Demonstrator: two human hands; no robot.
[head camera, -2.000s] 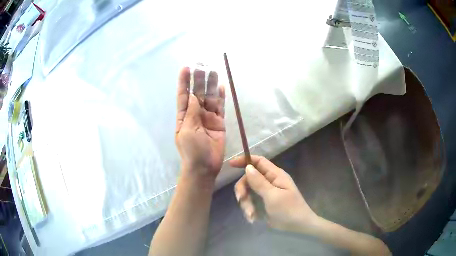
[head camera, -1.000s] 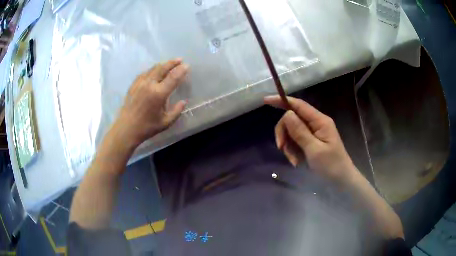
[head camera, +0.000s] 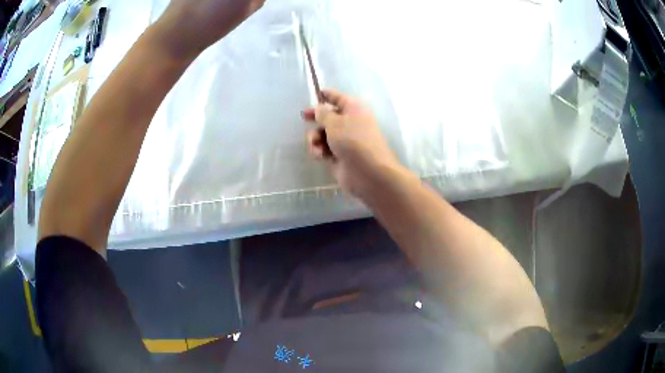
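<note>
A large clear plastic bag lies over the white-covered table, with glare streaks and a straight seam line along its near side. My right hand is over the middle of the bag, slightly blurred, and grips a thin reddish-brown stick that points up and away. My left hand is at the top edge, partly cut off; its fingertips are out of the picture, and I cannot tell if it holds anything.
A printed label strip hangs at the right table end by a white holder. Below it is a brown box. Black pens and a pale green card lie at the left.
My left hand has moved far forward to the top edge. My right hand has moved left and forward over the bag with the stick. The printed label seen on the bag earlier is not visible now.
</note>
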